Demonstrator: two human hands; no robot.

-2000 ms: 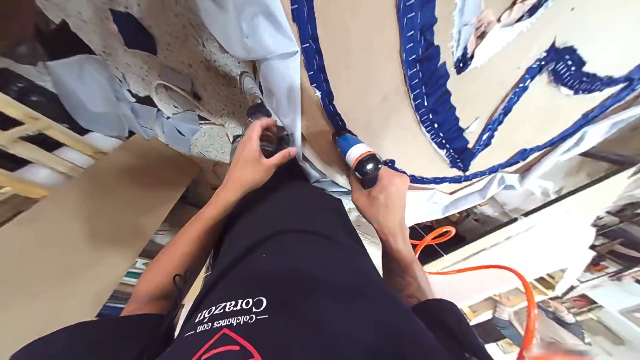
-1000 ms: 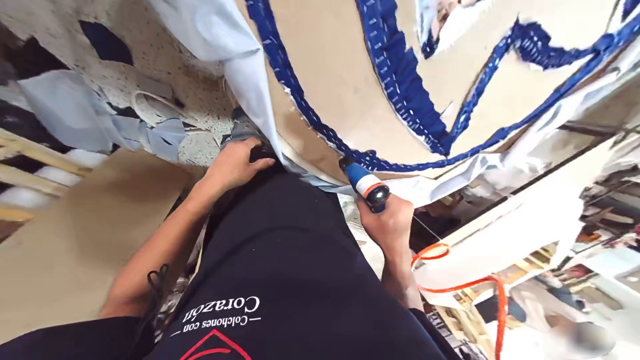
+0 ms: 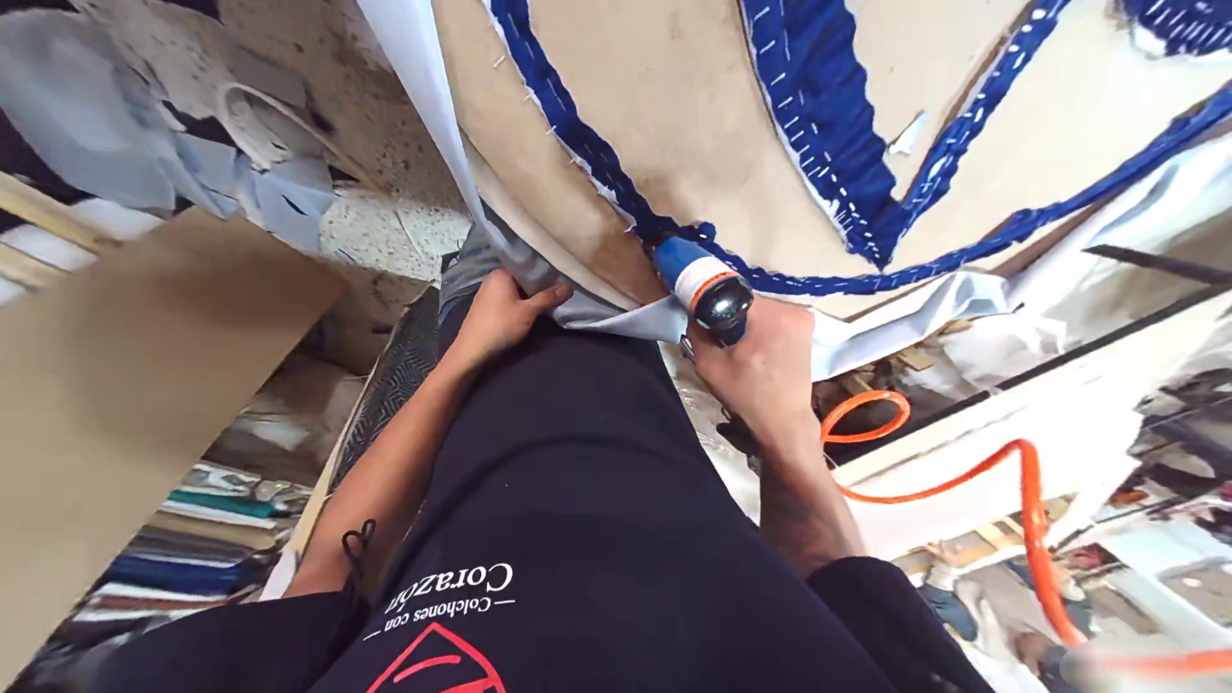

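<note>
A pneumatic staple gun [image 3: 701, 279], blue, white and black, is gripped in my right hand [image 3: 756, 361]. Its nose rests at the blue fabric strip [image 3: 577, 130], which is stapled in a curve onto a tan board [image 3: 664, 106]. Wider blue fabric [image 3: 818, 106] is stapled in a pointed shape farther in. My left hand [image 3: 505, 313] holds the edge of the pale fabric [image 3: 616, 318] at the board's near rim, thumb and fingers together; the fingertips are partly hidden.
An orange air hose [image 3: 1032, 500] loops at the right below the board. A large brown panel [image 3: 164, 385] stands at the left, above stacked folded fabrics [image 3: 183, 558]. Pale fabric scraps [image 3: 217, 173] lie on the speckled floor. Parts of other people show at the lower right.
The staple gun stays at the blue strip in my right hand. My left hand, earlier beside my leg, is now at the pale fabric's edge. The view has shifted.
</note>
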